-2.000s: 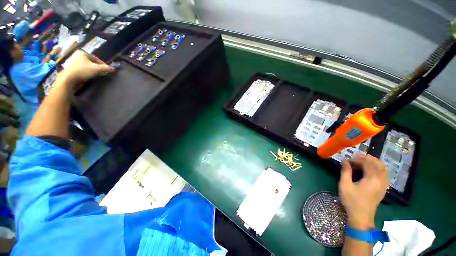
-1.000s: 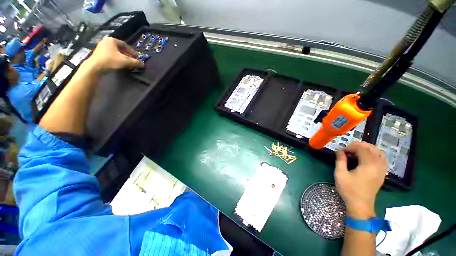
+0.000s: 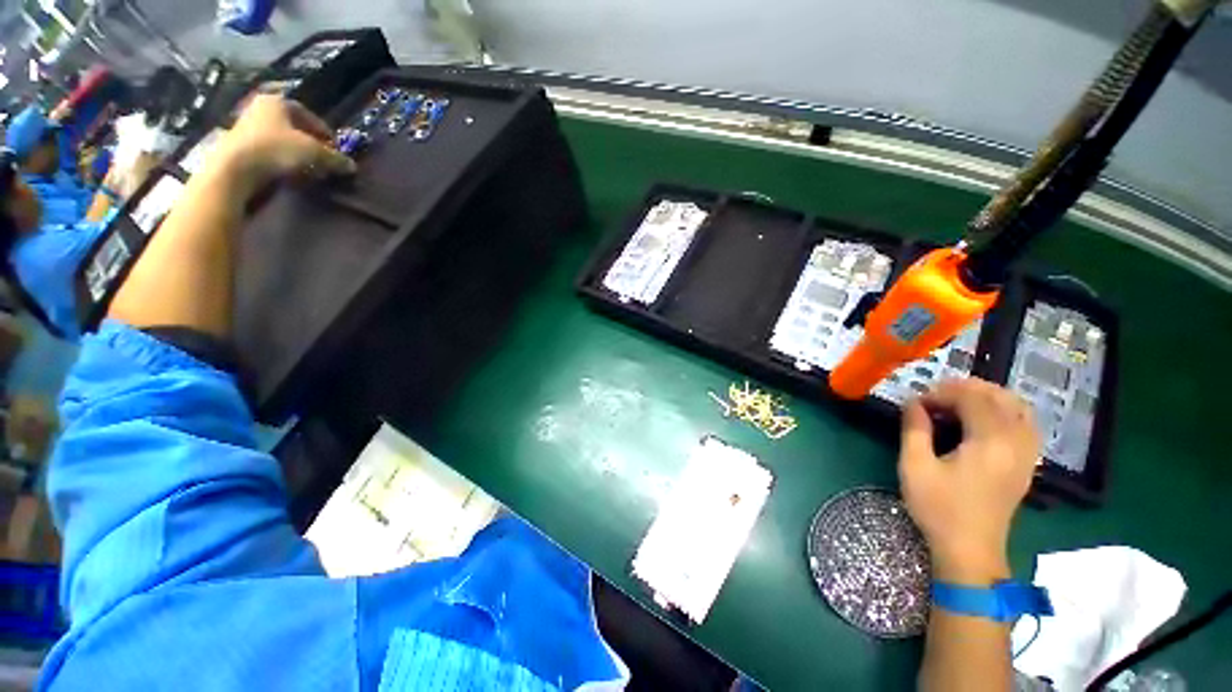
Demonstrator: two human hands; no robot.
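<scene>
My left hand [image 3: 284, 146] reaches over the black foam board tray [image 3: 318, 264], fingertips bent down beside small blue-silver boards [image 3: 392, 114]; whether it grips one is hidden. My right hand [image 3: 969, 460] is half curled beside the round screw dish [image 3: 871, 561], below the tip of the hanging orange electric screwdriver [image 3: 908, 325]. It is not around the screwdriver, and its fingertips are partly hidden. A white-silver phone mid-frame [image 3: 705, 527] lies flat on the green mat [image 3: 541, 466], left of the dish.
A long black frame tray [image 3: 736, 277] with silver frames in its slots stands behind. Thin yellowish pieces [image 3: 757, 408] lie in a pile before it. A crumpled white sheet [image 3: 1101, 608] and a black cable lie at right. Workers in blue [image 3: 34, 257] are at far left.
My left hand has moved from the tray's left side over to the boards, then slightly back left. The camera view has shifted a little. My right hand stays beside the dish.
</scene>
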